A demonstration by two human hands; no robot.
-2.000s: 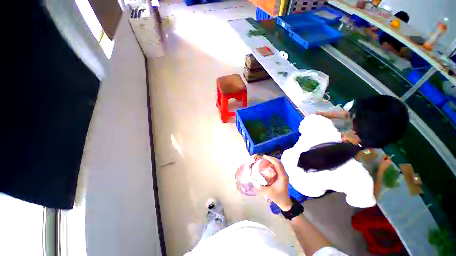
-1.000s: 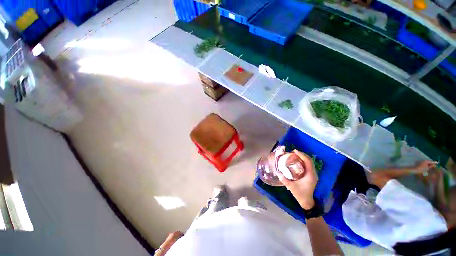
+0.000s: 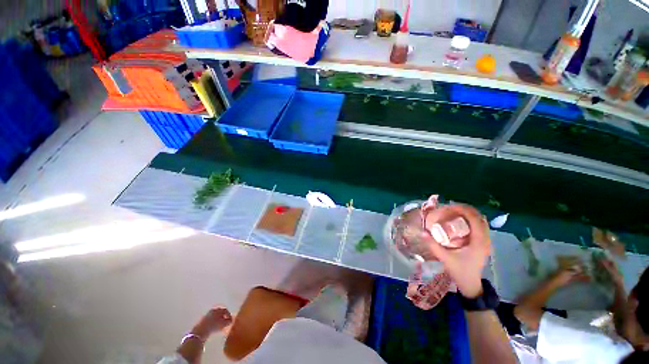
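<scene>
My right hand [image 3: 466, 245], with a black watch on the wrist, is closed around a clear jar or bag of pink-and-white items [image 3: 413, 231]. It is held up above the bench's front edge and hides part of the bench behind it. A pinkish piece hangs below the fist. My left hand [image 3: 213, 321], with a bracelet at the wrist, is low at the left above the stool [image 3: 257, 323]. It is small and blurred, and I cannot tell how its fingers stand.
The grey-covered bench [image 3: 167, 195] bears a green foliage heap [image 3: 215, 186], a brown mat [image 3: 281, 222] with a red cup [image 3: 282, 210], and a small sprig [image 3: 366, 243]. Blue trays [image 3: 306, 121] stand on the belt. A deep blue crate [image 3: 420, 327] is below. A person works at right.
The view has moved up to the bench and swung right toward the shelf. The stool is now close in front of me. My left hand shows more fully. My right hand still holds the clear container.
</scene>
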